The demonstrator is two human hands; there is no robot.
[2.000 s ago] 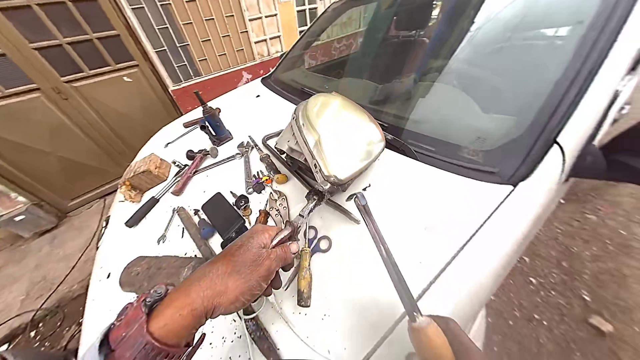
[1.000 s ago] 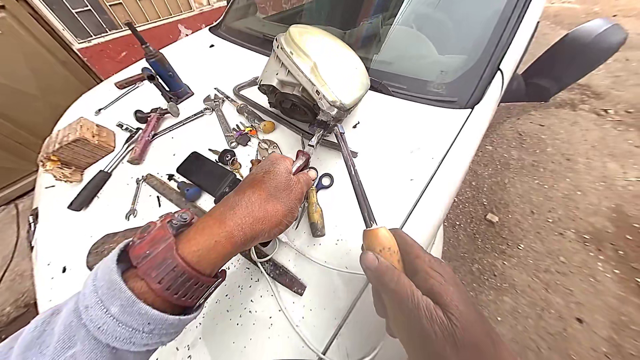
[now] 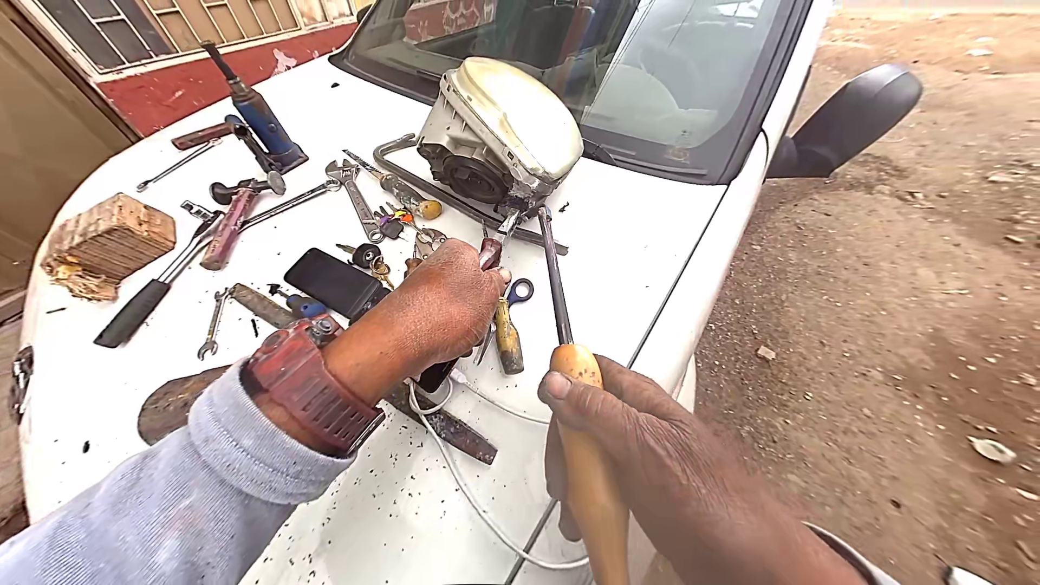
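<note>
A vehicle headlight with a yellowed lens rests on the white car hood, near the windshield. My left hand grips a tool with a reddish-brown handle, whose metal end meets the dark, rough lower corner of the headlight housing. My right hand is closed around the wooden handle of a long metal-shafted tool; its tip is beside that same corner, and whether it touches cannot be told. Scissors with blue handles and a worn yellow-handled tool lie between the two hands.
On the hood lie a hammer, an adjustable wrench, a ratchet, keys, a black phone and a white cable. A blue bottle jack and a wooden block stand at left. A side mirror juts out right.
The tip of the wooden-handled tool was apart from the headlight two seconds ago and is now close beside its lower corner. More of my right hand shows. The view has shifted.
</note>
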